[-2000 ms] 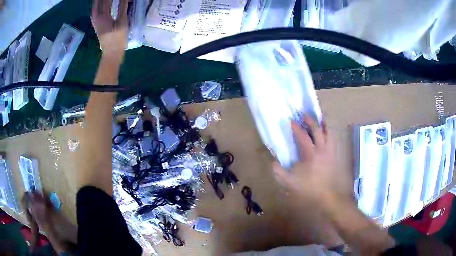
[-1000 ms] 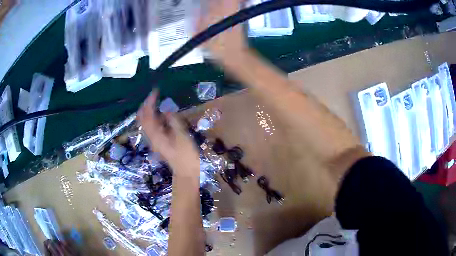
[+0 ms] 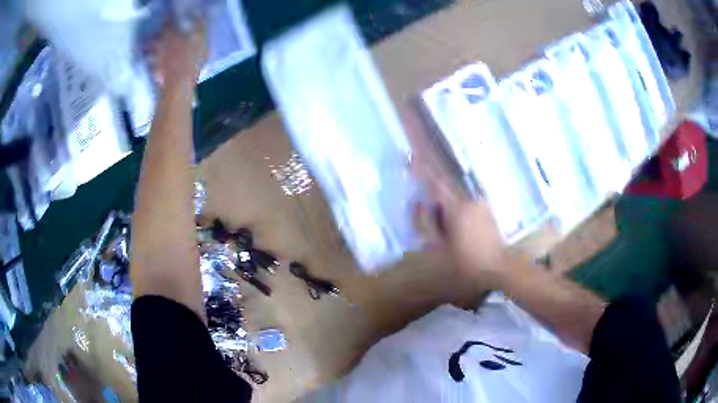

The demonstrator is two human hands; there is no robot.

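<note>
A whitish translucent blister tray (image 3: pixel 334 134) lies slanted in front of me, blurred by motion. My right hand (image 3: pixel 460 228) is at its lower right edge and grips it there. My left hand (image 3: pixel 177 51) reaches far up at the top left, over pale shiny packs; it is blurred, and whether it grips anything cannot be told. A row of several similar trays (image 3: pixel 488 157) lies to the right of the held tray. A coiled black cable (image 3: pixel 313 281) lies on the brown table below the held tray.
A tangled pile of black cables and shiny bags (image 3: pixel 224 295) is at lower left, partly behind my left arm. A printed sheet (image 3: pixel 86 110) lies on the green surface. A red object (image 3: pixel 683 161) and a dark bundle (image 3: pixel 664 39) are at the right.
The view has turned right. My right hand has come back from the far side and now has a tray. My left hand has moved from above the pile to the far side.
</note>
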